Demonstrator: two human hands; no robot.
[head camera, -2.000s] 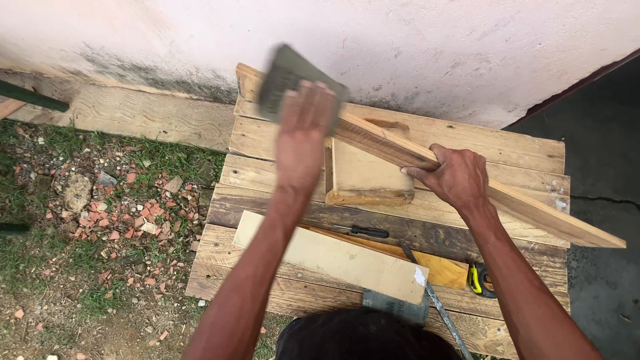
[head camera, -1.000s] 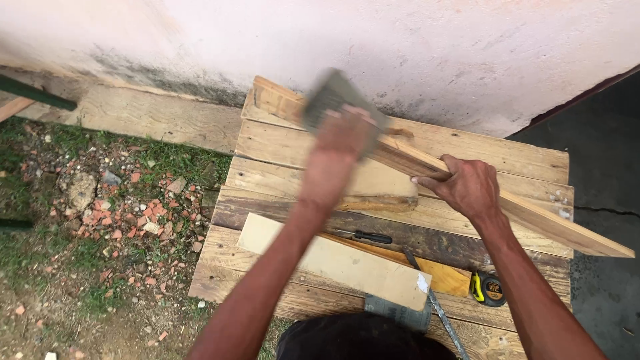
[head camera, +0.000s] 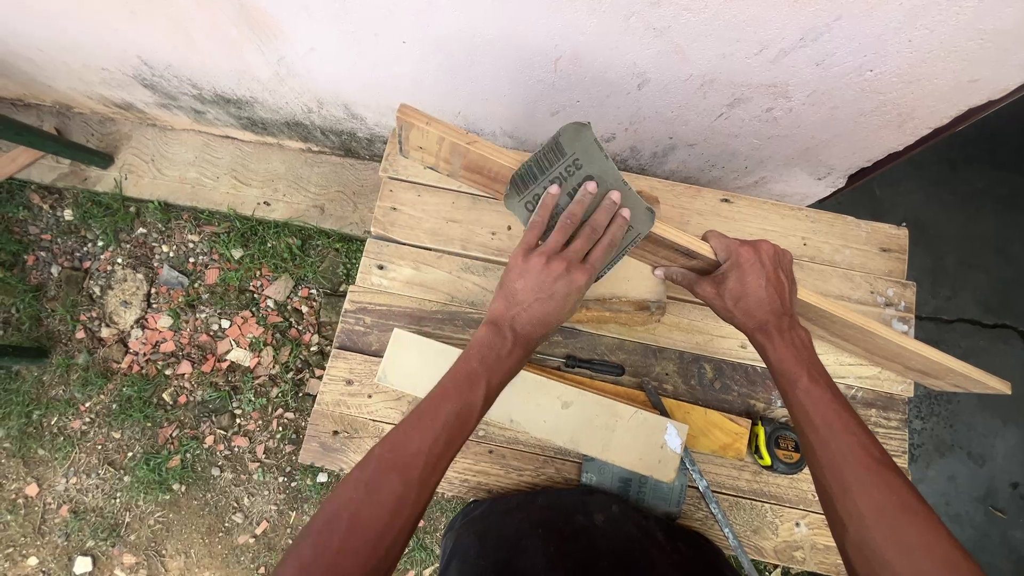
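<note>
My right hand (head camera: 744, 280) grips a long wooden board (head camera: 888, 336) near its middle, the thumb on the near side and the board standing on edge, slanting over the table. With fingers spread, my left hand (head camera: 560, 264) lies flat on a grey-green sheet of sandpaper (head camera: 584, 176), which bears printing and drapes over the board's upper edge left of my right hand. Under the board sits a small wooden piece (head camera: 624, 308), partly covered by the sandpaper and my left hand.
On the slatted wooden table (head camera: 432, 212) lie a pale board (head camera: 544, 416), a black-handled screwdriver (head camera: 594, 366), a yellowish wood strip (head camera: 712, 428), a tape measure (head camera: 778, 446), a metal bar (head camera: 712, 500) and another sandpaper sheet (head camera: 632, 484). A pink wall (head camera: 480, 64) stands behind; rubble and grass (head camera: 184, 336) are left.
My left hand and the sandpaper were blurred in both earlier frames, farther up the board at first, and now sit closer to my right hand. My right hand keeps its hold on the board.
</note>
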